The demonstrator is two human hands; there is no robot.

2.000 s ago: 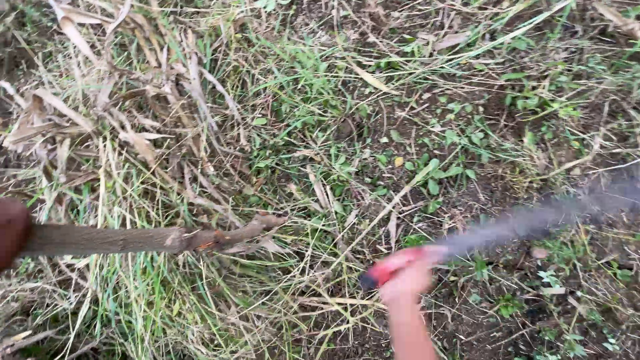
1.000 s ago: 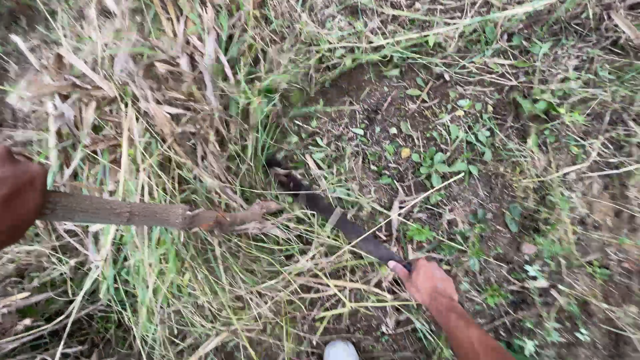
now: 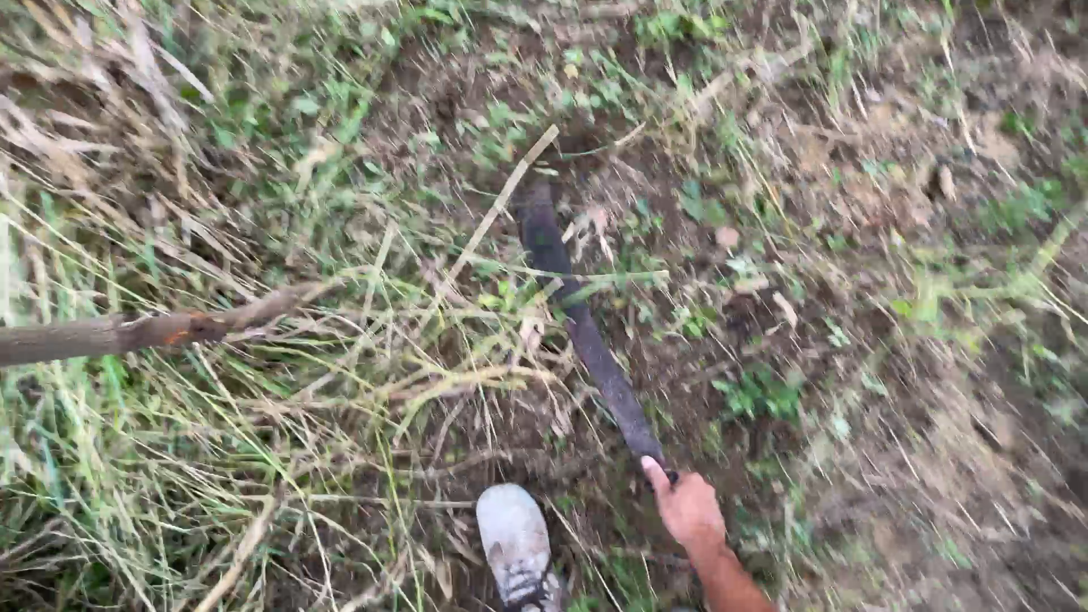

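My right hand (image 3: 690, 508), at the lower right of centre, is closed around the handle of a machete (image 3: 595, 344). The long dark blade points up and slightly left over the ground, with some grass stems crossing it. A wooden stick (image 3: 110, 334) comes in from the left edge, its tapered, broken end over the grass and an orange-brown scar near that end. My left hand is out of view, so its hold on the stick cannot be seen.
A pale, dirty shoe (image 3: 514, 531) stands at the bottom centre. Long green and dry grass (image 3: 170, 442) covers the left side. Bare soil with low weeds (image 3: 892, 408) lies to the right, and dry stalks lie at the upper left.
My left hand, on the stick in both earlier frames, has gone out of view. The machete blade, which pointed right and then up-left, now points more nearly upward. More of the shoe shows.
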